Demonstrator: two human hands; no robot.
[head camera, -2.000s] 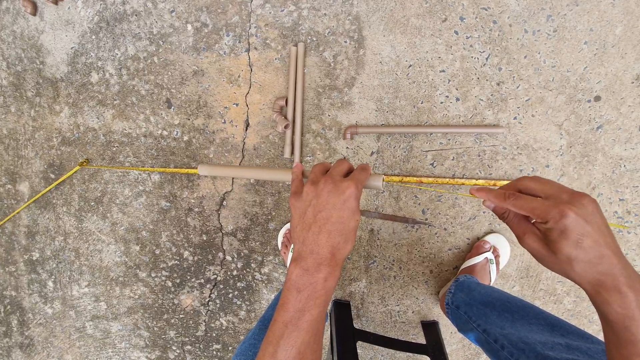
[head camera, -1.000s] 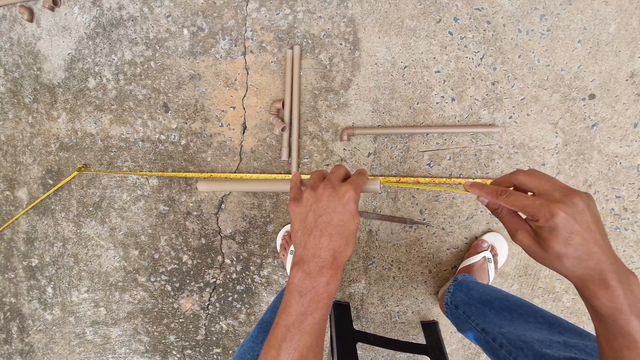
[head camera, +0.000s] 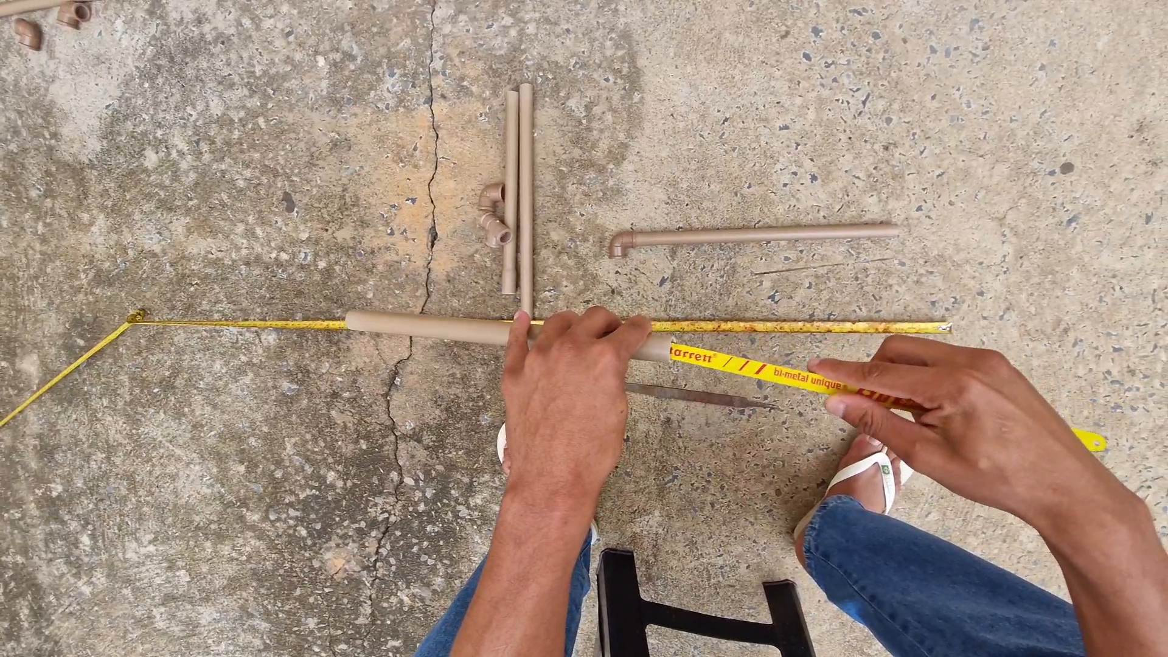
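My left hand (head camera: 575, 401) grips a brown plastic pipe (head camera: 420, 327) from above, near its right part. Between the thumb and fingers of my right hand (head camera: 958, 420) is a yellow hacksaw blade (head camera: 753, 367), flat side showing, its left end at the pipe's right end. A worn yellow tape measure blade (head camera: 803, 327) lies on the concrete, passing behind the pipe and bending at the far left. Below the hacksaw blade lies a dark, narrow metal strip (head camera: 707, 396), partly hidden by my left hand.
Two upright-lying pipes (head camera: 526, 182) rest beside elbow fittings (head camera: 494, 214). Right of them lies a pipe with an elbow (head camera: 766, 234). More fittings (head camera: 73, 14) are at top left. A black frame (head camera: 707, 623) stands between my legs; my sandalled foot (head camera: 867, 479) is right of it.
The hacksaw blade, seen nearly edge-on before, now shows its flat face and slants down to the right. The pipe has tilted, its left end now over the tape measure blade.
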